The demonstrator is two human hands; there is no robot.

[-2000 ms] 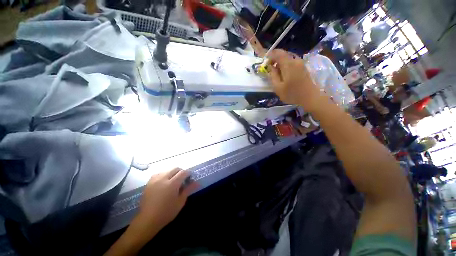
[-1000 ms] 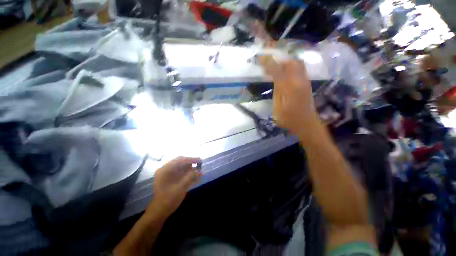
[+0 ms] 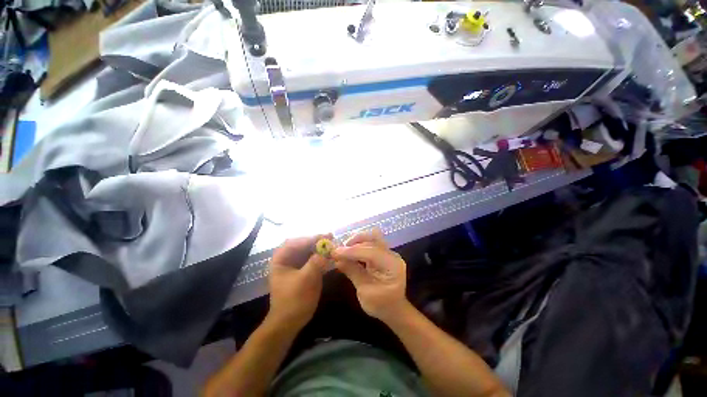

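My left hand [image 3: 294, 281] and my right hand [image 3: 378, 277] meet at the table's front edge. Between their fingertips is a small round yellowish piece [image 3: 324, 247], perhaps a bobbin or its case; it is too small to tell. The fingers of both hands pinch it and partly hide it. The white JACK sewing machine [image 3: 333, 62] lies beyond the hands, its needle area lost in lamp glare. A yellow piece [image 3: 473, 22] sits on top of the machine head.
Light grey garment [image 3: 155, 201] with dark grey cloth [image 3: 182, 310] lies bunched at left, hanging over the front edge. Black-handled shears [image 3: 461, 167], dark scraps [image 3: 504, 165] and a red-orange packet [image 3: 539, 157] lie right of the needle. Dark cloth [image 3: 589, 287] is at lower right.
My right hand has come down from the top of the machine to my left hand. Both now hold the small round piece. The view has shifted and turned down.
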